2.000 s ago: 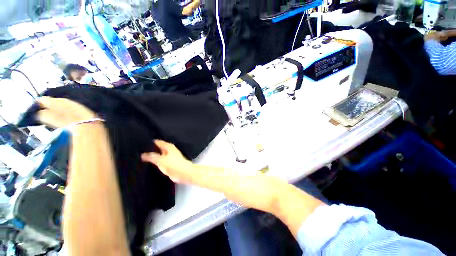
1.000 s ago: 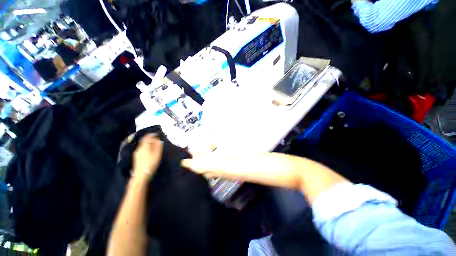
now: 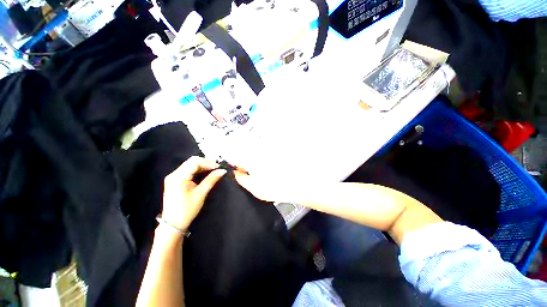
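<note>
Black cloth (image 3: 240, 240) hangs from the presser foot area over the table's front edge onto my lap. The white sewing machine (image 3: 282, 36) stands behind it, with its needle area (image 3: 221, 159) low at its left end. My left hand (image 3: 191, 187) pinches the cloth between thumb and fingers just left of the needle area. My right hand (image 3: 249, 183) is at the cloth's edge just right of it, fingertips close to my left hand's; glare and cloth partly hide these fingertips, so its grip is unclear.
A large heap of black garments (image 3: 54, 174) lies at the left. An open carton with shiny wrapped contents (image 3: 399, 75) sits on the table's right end. A blue crate (image 3: 510, 198) with black pieces stands at the lower right. A person's striped sleeve (image 3: 516, 7) shows at the top right.
The view has shifted and come closer to the machine. The cloth moved from the left to the needle area. My left hand moved in beside the needle, and my right hand is now close to it.
</note>
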